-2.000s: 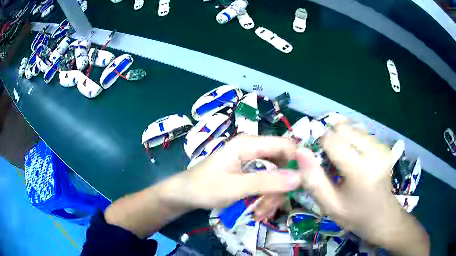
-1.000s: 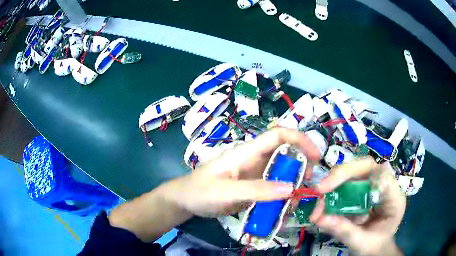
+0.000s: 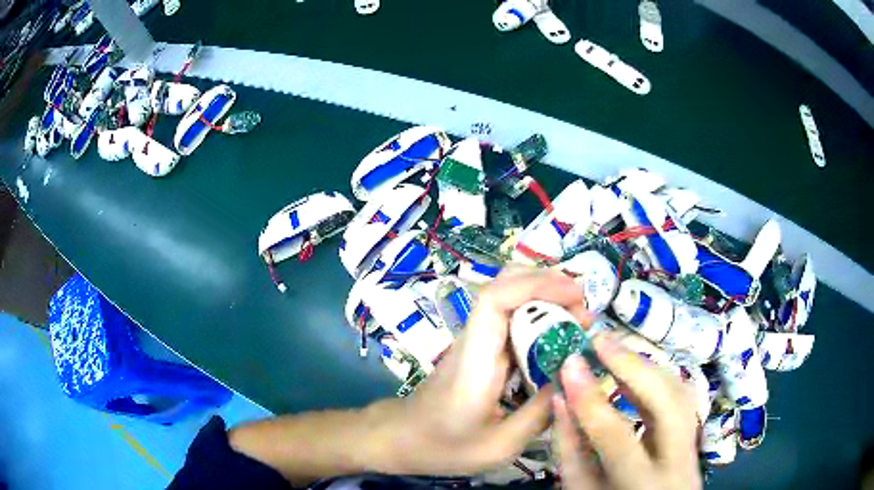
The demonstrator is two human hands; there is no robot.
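My left hand (image 3: 470,392) holds a white shell (image 3: 525,328) with its slotted end up, tilted toward the camera. A green circuit board (image 3: 560,346) lies over the open face at that end, and a little dark blue shows below it. My right hand (image 3: 623,412) has its fingertips on the board's lower right edge. The rest of the shell is hidden by my fingers. Both hands are over a large heap of white shells with blue batteries (image 3: 660,234), red wires and green boards.
A smaller heap of similar units (image 3: 144,153) lies at left on the green worktop (image 3: 192,249). A grey rail (image 3: 316,84) runs behind. White cover plates (image 3: 613,67) lie on the dark green belt. A blue stool (image 3: 115,349) stands at lower left.
The shell has turned from its blue battery side lengthwise to its slotted end up. The board has moved from beside the shell onto that end. My right hand has moved left, close to my left.
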